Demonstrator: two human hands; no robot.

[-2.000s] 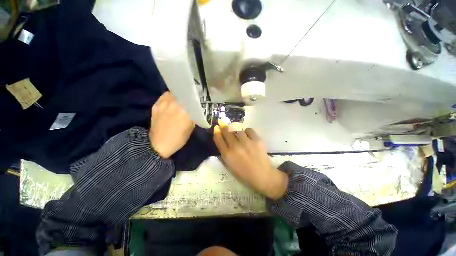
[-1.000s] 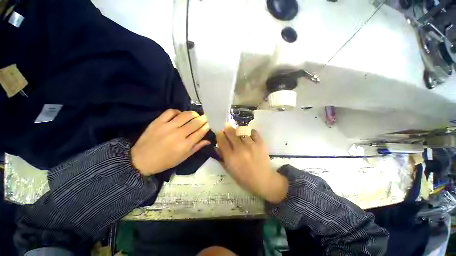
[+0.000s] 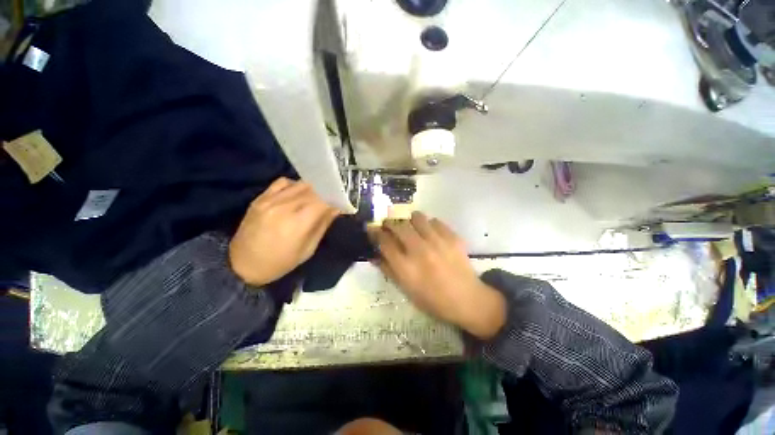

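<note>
The dark navy garment (image 3: 170, 127) spreads over the table left of the sewing machine (image 3: 544, 85), with a narrow part reaching the needle area. My left hand (image 3: 280, 231) lies on it left of the needle, thumb and fingertips together on the cloth. My right hand (image 3: 433, 268) is just right of and in front of the presser foot (image 3: 365, 189), its fingertips at the cloth edge. The fingertips hide how the edge is held. A white label (image 3: 96, 205) and a tan tag (image 3: 32, 155) lie on the garment.
A cream knob (image 3: 432, 144) sticks out from the machine head. Dark scissor handles (image 3: 520, 166) and a pink-handled tool (image 3: 562, 180) lie under the arm. The worn, ruler-marked table edge (image 3: 365, 340) runs along the front. Mixed items and plastic lie at the right end.
Since one second ago the view has shifted, and the needle area shows again left of my right fingers. My left hand's fingers are more bunched and sit a little away from my right hand.
</note>
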